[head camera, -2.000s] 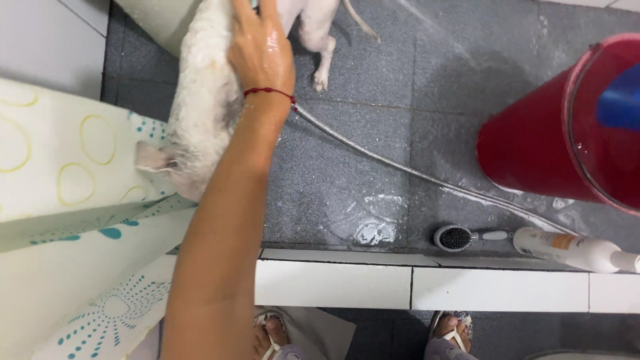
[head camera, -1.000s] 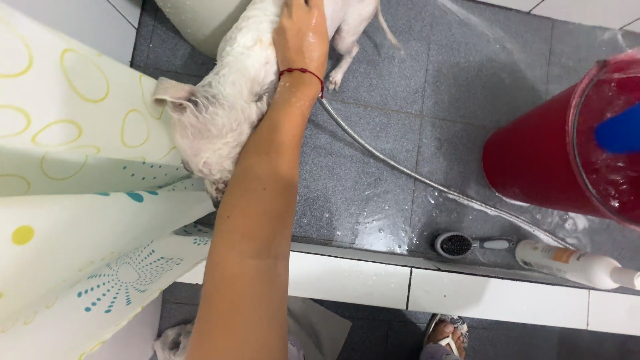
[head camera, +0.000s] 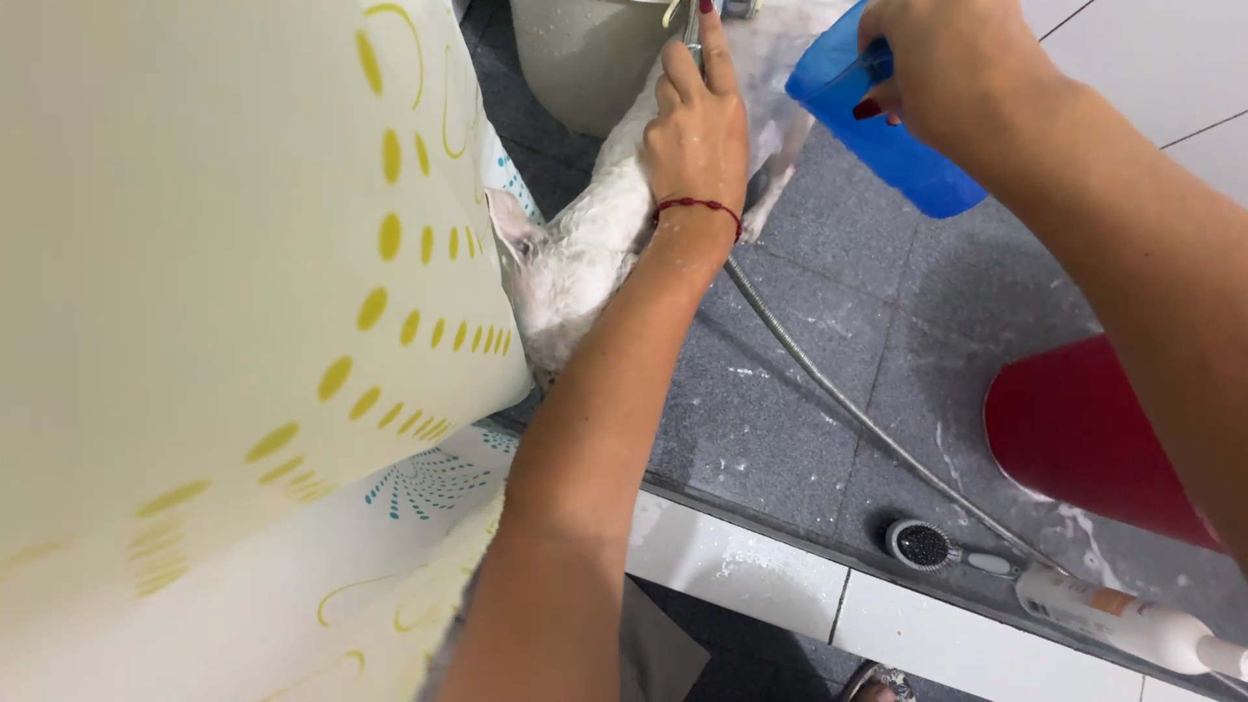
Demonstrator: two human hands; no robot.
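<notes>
A wet white short-haired dog (head camera: 604, 214) stands on the grey tile floor, its head low beside the shower curtain. My left hand (head camera: 697, 136), with a red cord bracelet at the wrist, lies over the dog's back. Its fingers are bent around the metal shower hose (head camera: 809, 366), which comes out beneath the wrist; the hose's far end is not clearly seen. At the upper right, my right hand (head camera: 926, 68) grips a translucent blue plastic jug (head camera: 887, 146) by its handle. The jug is tilted above the dog's hindquarters; its contents are hidden.
A patterned shower curtain (head camera: 244, 292) fills the left side. A pale tub (head camera: 585, 68) stands behind the dog. A red bucket (head camera: 1082, 439) is partly behind my right forearm. A hairbrush (head camera: 921, 544) and a white plastic bottle (head camera: 1121, 614) lie by the white-tiled ledge (head camera: 741, 565).
My right hand has come into view with the blue jug. Something blue showed at the red bucket in both earlier frames. My left hand remains on the dog's back. The curtain now covers more of the view.
</notes>
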